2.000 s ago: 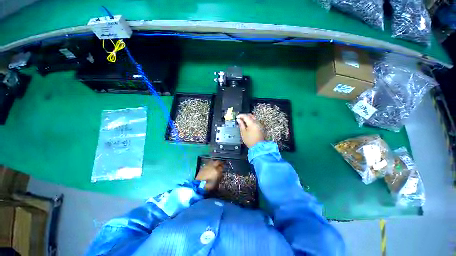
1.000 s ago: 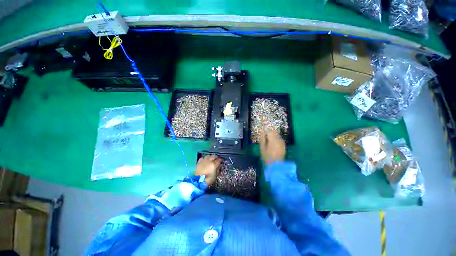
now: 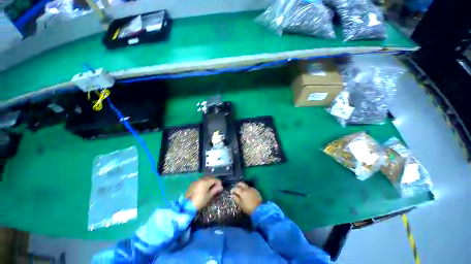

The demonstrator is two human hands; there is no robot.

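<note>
The black front tray (image 3: 223, 210) with a reddish-brown heap of tiny metal parts lies nearest my body. My left hand (image 3: 204, 191) is at its upper left, fingers bent over the heap. My right hand (image 3: 247, 196) is at its upper right, fingertips close to the left hand's. Whether either holds a part is too small to tell. The black fixture (image 3: 219, 121) lies beyond, with a silver plate (image 3: 218, 158) and a small yellow-cream piece (image 3: 217, 138), untouched. The left tray (image 3: 181, 150) and right tray (image 3: 260, 143) flank it, heaped with paler parts.
A thin dark tool (image 3: 293, 193) lies right of the front tray. A clear bag (image 3: 113, 186) lies left. Bags of parts (image 3: 356, 154) and a cardboard box (image 3: 316, 88) are right. A blue cord (image 3: 135, 135) hangs left from a white box (image 3: 93, 80). A black case (image 3: 116, 111) stands behind.
My right hand has moved from the fixture to the right tray, then to the front tray beside my left hand. The view has shifted, showing more of the raised shelf.
</note>
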